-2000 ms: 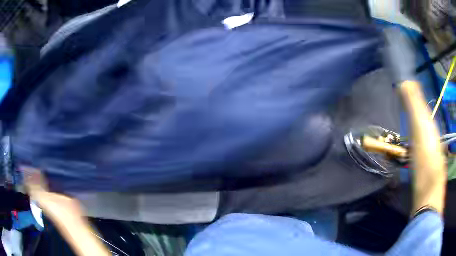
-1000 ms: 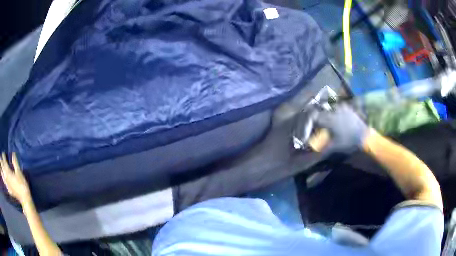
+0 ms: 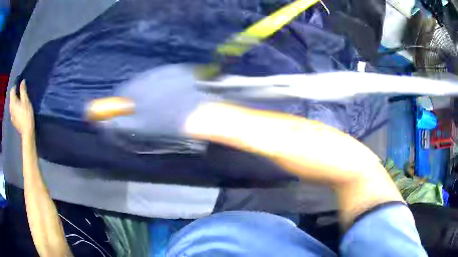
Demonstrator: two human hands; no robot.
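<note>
A navy garment lies with its wrinkled lining up over the padded pressing table. My gloved right hand is closed around the orange-tan handle of the steam iron, over the left-middle part of the garment. The iron's metal body is blurred and mostly hidden under the hand. My bare left hand rests at the garment's left edge, fingers extended and apart; whether it pinches cloth is not clear.
A yellow hose and a blurred whitish cable bundle trail from the iron to the upper right and right. A green cloth bundle and a red object lie at the right. A fan stands at the upper right.
My right hand has carried the iron from the table's right side leftward over the garment, and the hose and cables now cross the cloth. My left hand stays at the left edge.
</note>
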